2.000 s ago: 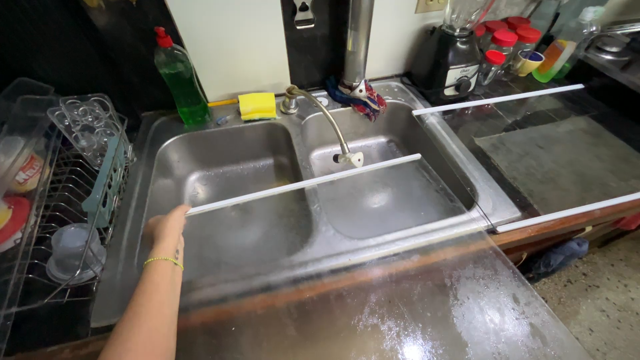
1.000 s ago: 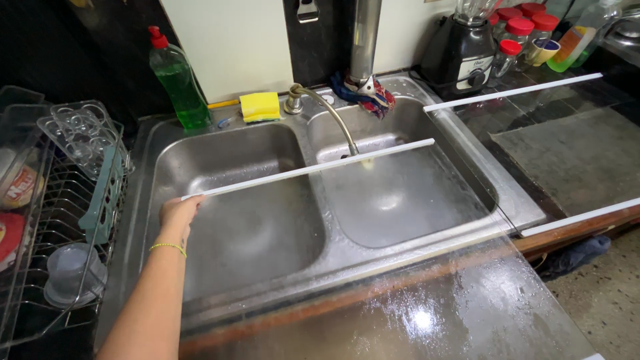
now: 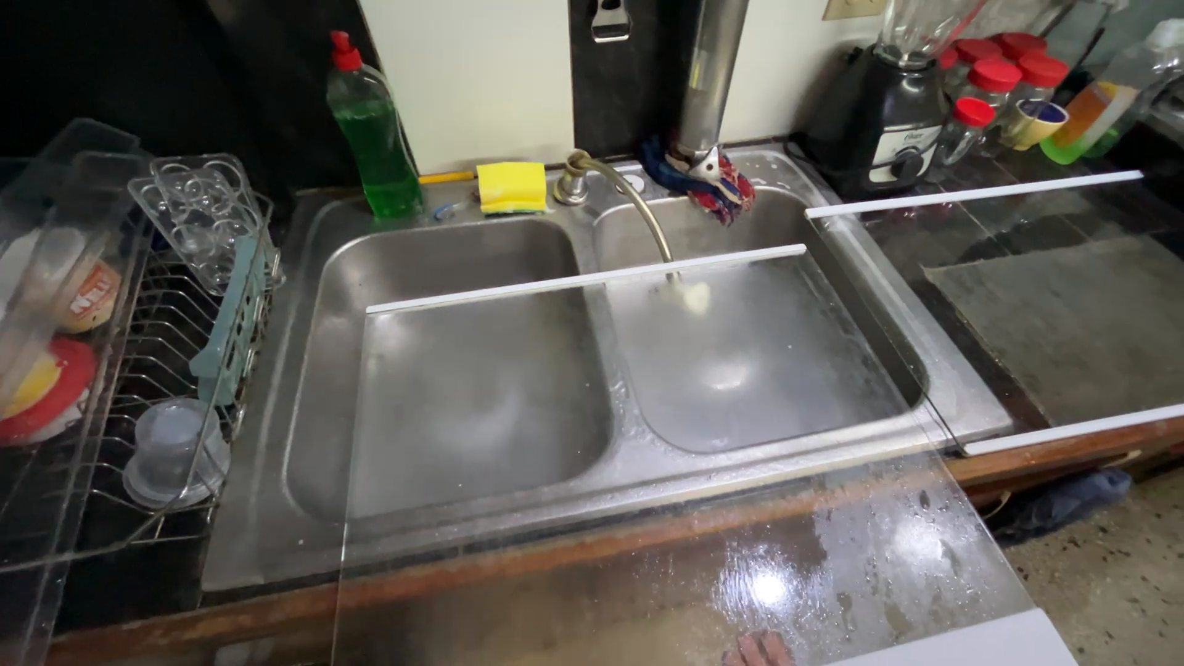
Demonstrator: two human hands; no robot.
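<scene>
A wet, clear panel slants across the double-bowl steel sink and past the counter's front edge. One white edge strip runs along its far side, above both bowls; another white strip shows at the bottom right. Fingertips, apparently of my right hand, show at the bottom edge against the panel, beside that lower strip. The rest of that hand is out of frame, so its grip is unclear. My left hand is not in view. Below the panel's far strip, the curved faucet reaches the right bowl.
Green soap bottle and yellow sponge stand behind the sink. A wire dish rack with containers is at left. Another white-edged clear panel lies on the right counter, near a blender and red-lidded jars.
My left hand, earlier holding the left end of the far white strip, has let go and left that spot. Fingertips now show at the bottom edge.
</scene>
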